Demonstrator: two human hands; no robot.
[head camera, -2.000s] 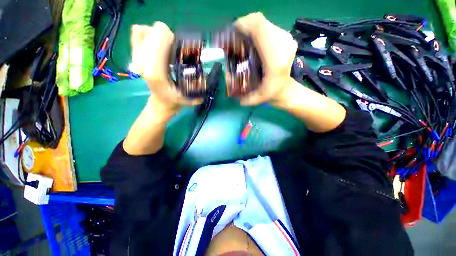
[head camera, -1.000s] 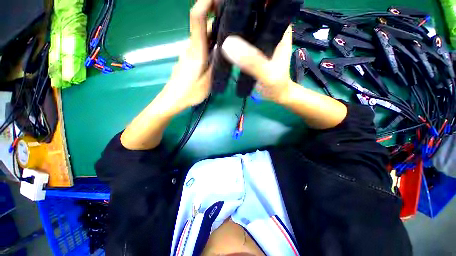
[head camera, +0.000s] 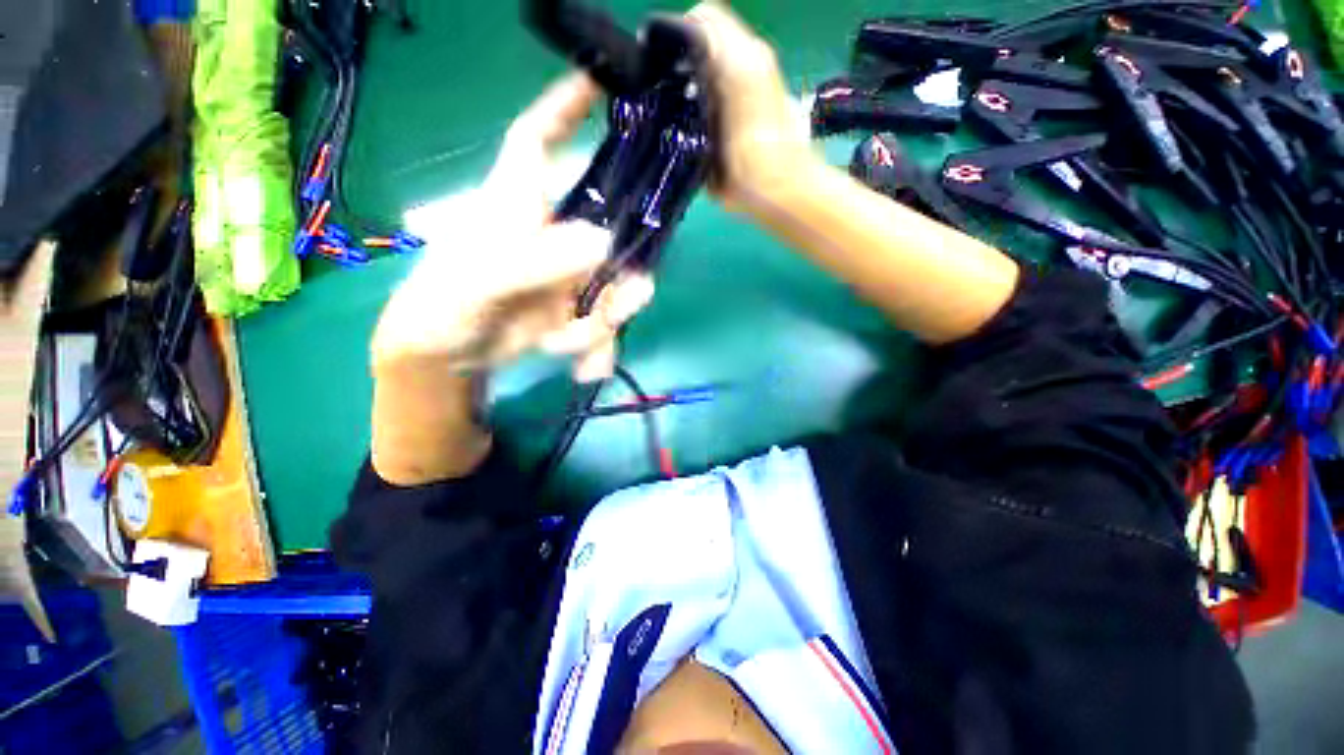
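A bundle of black battery clamps (head camera: 649, 140) is held up over the green mat at the top centre, partly blurred. My right hand (head camera: 752, 111) grips the bundle from its right side. My left hand (head camera: 509, 273) is blurred at the bundle's lower left, its fingers around or beside the black cables; whether it grips them is unclear. Thin cables hang below, with blue and red lead ends (head camera: 681, 397) over the mat.
A clamp pile (head camera: 1032, 177) lies at right, its coloured ends hanging above a red bin (head camera: 1279, 516). A green wrapped roll (head camera: 243, 162), orange-yellow board (head camera: 221, 509) and white block (head camera: 165, 583) are at left. A blue crate (head camera: 273, 679) stands below.
The clamps have tilted and shifted a little left. My left hand has moved down and left from the clamps to the cables. My right hand has moved slightly left and stays on the bundle.
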